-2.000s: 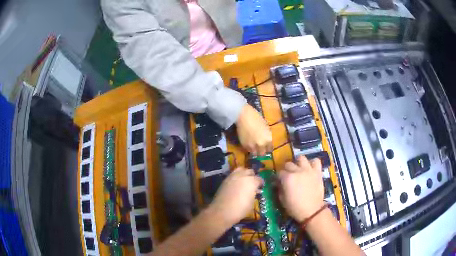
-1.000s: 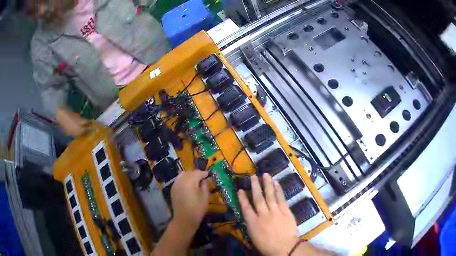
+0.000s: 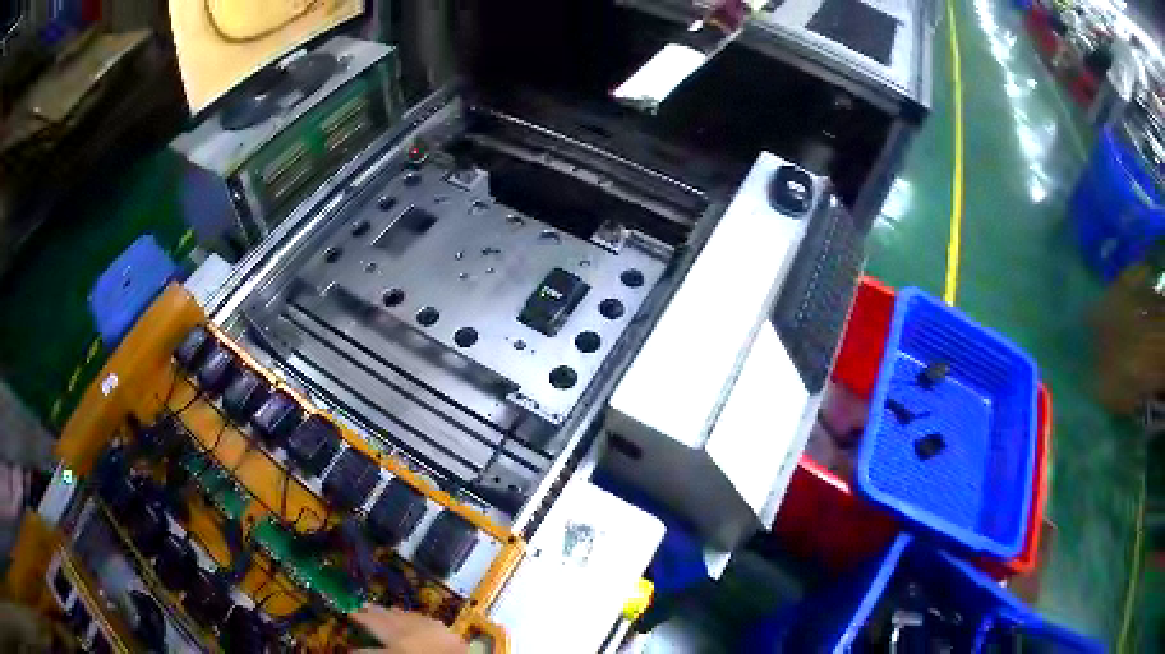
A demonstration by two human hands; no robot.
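Note:
The orange tray (image 3: 492,590) lies at the lower left, cut off by the bottom edge. Black power adapters (image 3: 311,441) sit in a row along its right side, with more among tangled black leads on its left side. The green connector board (image 3: 304,562) runs down its middle. My right hand (image 3: 411,631) is at the bottom edge over the tray's near end, mostly cut off and blurred; whether it holds anything is hidden. My left hand is out of the picture.
Right of the tray is the silver station plate (image 3: 441,275) with one black adapter (image 3: 553,300) on it. A white slanted machine cover (image 3: 715,319) stands beside it. A blue basket (image 3: 952,511) with a few adapters sits in a red one (image 3: 869,335). A blue crate is at the bottom.
The view has swung right, bringing the machine cover and baskets in and moving the tray to the lower left. My left hand has left the picture; my right is now at the bottom edge.

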